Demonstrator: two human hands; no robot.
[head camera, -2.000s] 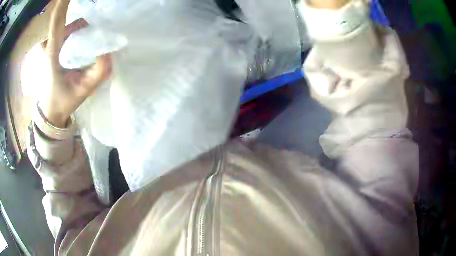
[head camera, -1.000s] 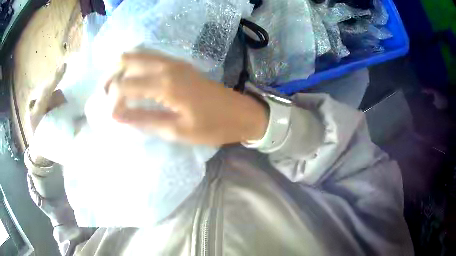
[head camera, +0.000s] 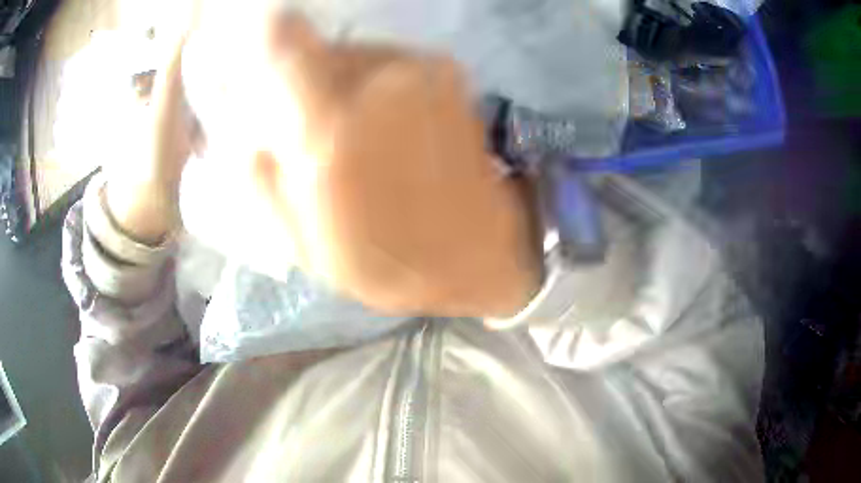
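Observation:
A white translucent bubble wrap bag (head camera: 293, 316) lies across my front, its upper part lost in glare. My left hand (head camera: 156, 160) is at its left side and appears to grip its edge; the fingers are overexposed. My right hand (head camera: 415, 179) is large and blurred in front of the bag, and its fingertips are washed out, so its hold cannot be told. A blue plastic bin (head camera: 694, 148) at the upper right holds a greyish wrap bag (head camera: 557, 66) and black corded items (head camera: 680, 33).
A light wooden tabletop (head camera: 59, 141) shows at the far left, partly bleached by light. A pale metal edge (head camera: 11, 410) is at the lower left. Something green (head camera: 835, 66) shows at the upper right.
My right hand has moved closer to the camera and looks larger. My left hand is higher. The bag's lower edge has risen, and black corded items now show at the bin's upper right.

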